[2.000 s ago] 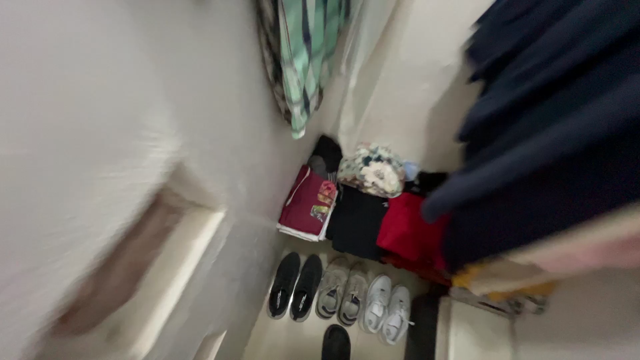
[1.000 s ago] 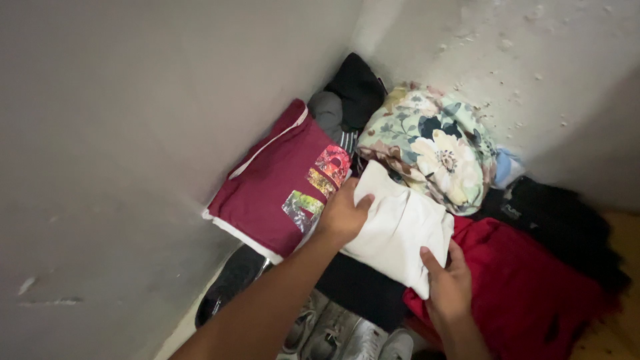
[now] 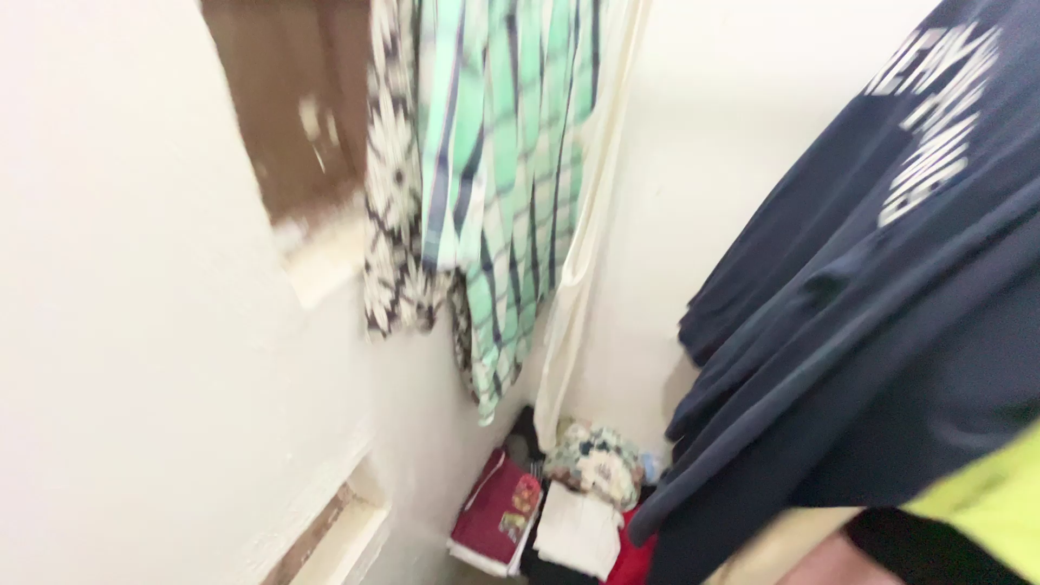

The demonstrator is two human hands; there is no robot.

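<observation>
Neither my left hand nor my right hand shows. Low in the head view, a folded white cloth [image 3: 578,532] lies between a folded maroon garment [image 3: 497,516] and a red garment [image 3: 635,552], over black fabric. Just behind it sits a floral cloth bundle [image 3: 597,465]. A green and white checked shirt [image 3: 508,162] hangs above, beside a black and white patterned garment [image 3: 394,179] and a long cream cloth [image 3: 589,227]. Dark navy garments [image 3: 861,325], one bearing white lettering, hang on the right, blurred.
A white wall [image 3: 146,325] fills the left side, with a brown-backed recess [image 3: 301,106] high up and a smaller recess [image 3: 325,528] below. A yellow-green fabric [image 3: 991,504] shows at the lower right edge, near a pinkish shape that I cannot identify.
Both hands were on the white cloth one second ago and are now out of view. The cloth now rests on the pile, where black fabric showed two seconds ago. The view has swung up.
</observation>
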